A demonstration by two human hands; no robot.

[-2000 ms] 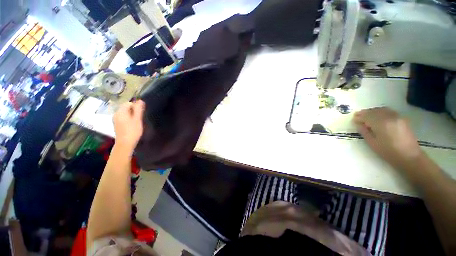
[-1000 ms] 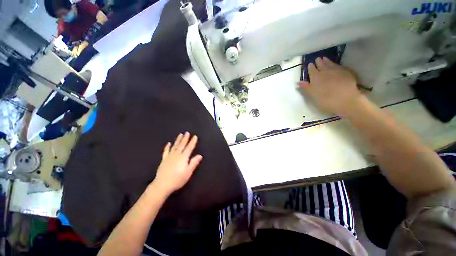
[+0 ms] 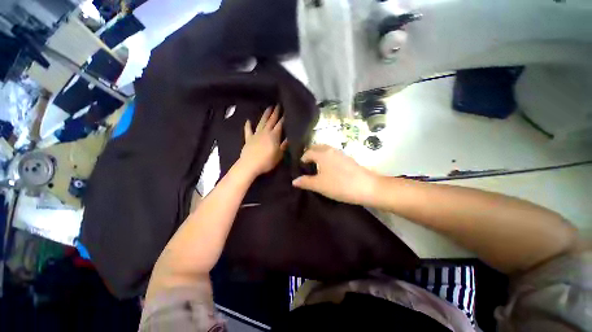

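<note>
A dark brown-black garment panel (image 3: 149, 162) lies spread and rumpled left of the sewing machine head, with a raised fold beside the needle area. Pale gaps and a short pale line show in it. My left hand (image 3: 263, 148) lies on the panel with its fingers apart. My right hand (image 3: 334, 175) is at the fold, just in front of the needle area, with thumb and fingers curled around dark cloth. The presser foot and needle area (image 3: 347, 133) is brightly lit; the needle itself is not clear.
The white machine arm (image 3: 454, 39) spans the upper right. A black rectangle (image 3: 487, 92) lies on the bed under it. Another machine's handwheel (image 3: 36, 170) is at the far left. Blue material (image 3: 124, 121) shows at the panel's left edge. My striped clothing (image 3: 448, 285) is below the table.
The panel has moved from the left onto the table, then up against the needle area, and is now folded. My right hand has left the black rectangle for the cloth; my left has moved up.
</note>
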